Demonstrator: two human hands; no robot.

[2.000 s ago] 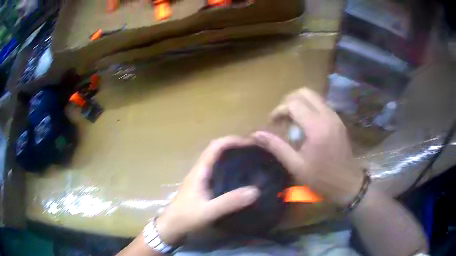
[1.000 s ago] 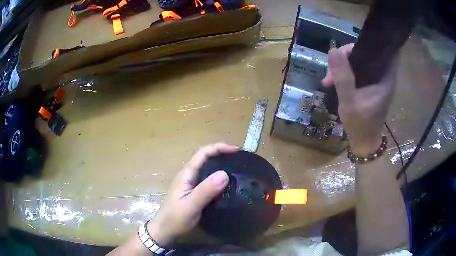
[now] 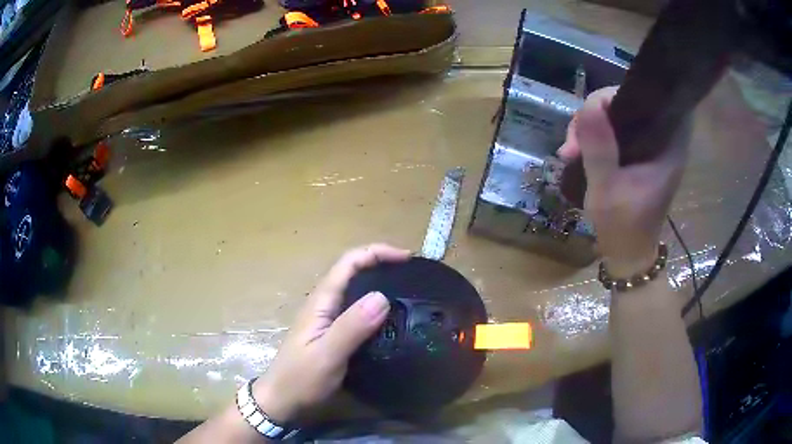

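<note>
My left hand (image 3: 326, 334) grips a round black speaker body (image 3: 425, 373) from its left side, thumb on the black cover plate (image 3: 430, 321). An orange strap (image 3: 503, 336) sticks out from the speaker's right edge. My right hand (image 3: 634, 173) is wrapped around a large dark electric screwdriver (image 3: 669, 78), held tilted over the silver metal screw feeder (image 3: 531, 130). The screwdriver's lower end is partly hidden by the hand.
A shallow cardboard tray (image 3: 260, 74) with black-and-orange parts lies at the back left. Dark speakers (image 3: 35, 238) and a small black-and-orange piece (image 3: 93, 199) sit at far left. A pale flat strip (image 3: 444, 215) lies beyond the speaker. A thin cable (image 3: 747, 230) runs at right.
The right hand has left the speaker area, taken hold of the screwdriver and moved to the feeder. The left hand still holds the speaker. The camera view has shifted right.
</note>
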